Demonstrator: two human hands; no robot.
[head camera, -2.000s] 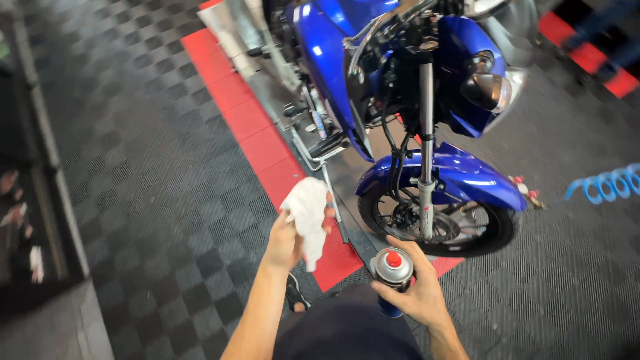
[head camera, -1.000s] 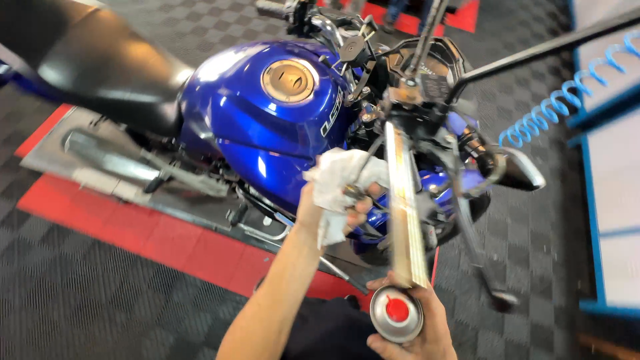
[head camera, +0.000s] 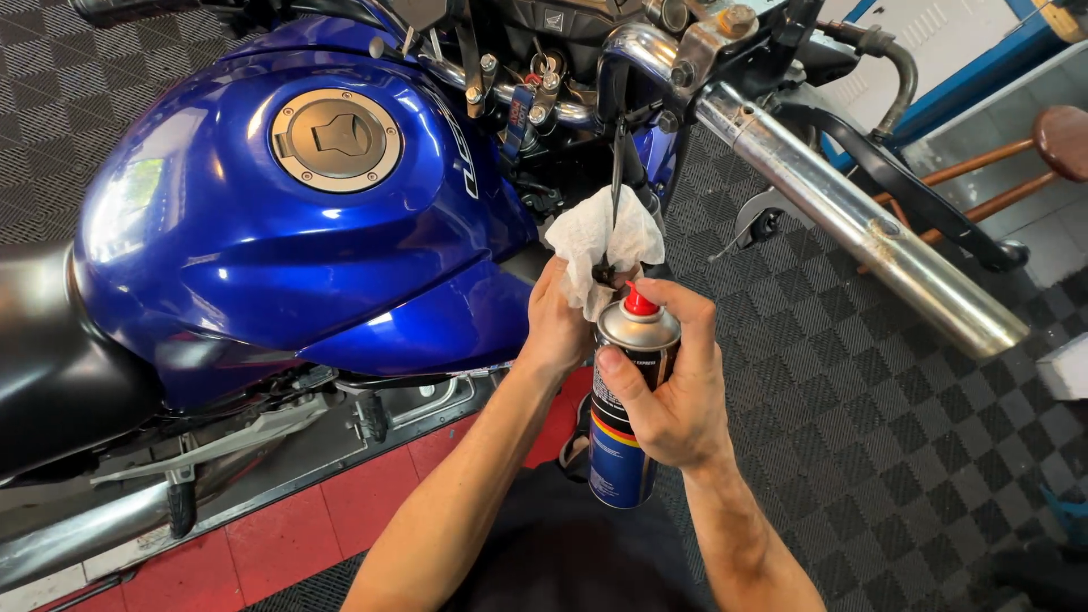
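Observation:
My left hand (head camera: 561, 319) holds a crumpled white cloth or paper towel (head camera: 586, 238) around a small dark part at the end of a black cable hanging from the handlebar; the part's exact kind is hard to tell. In my right hand (head camera: 680, 382) is an upright aerosol can (head camera: 625, 459) with a blue and black body, my index finger on its red nozzle (head camera: 639, 303). The nozzle is close beside the dark part. Just right of both hands, the bare chrome handlebar tube (head camera: 867, 221) of the blue motorcycle sticks out, its end without a grip.
The motorcycle's blue fuel tank (head camera: 255, 255) and black seat (head camera: 59, 357) are at the left. Below them lies a metal platform with a red tiled edge (head camera: 280, 535). A black lever (head camera: 901, 187) juts beyond the handlebar. A wooden stool (head camera: 1062, 140) stands at the right.
The view has moved in close to the handlebar. The can was held lower and apart from the cloth; now it is beside it, with my index finger on the nozzle.

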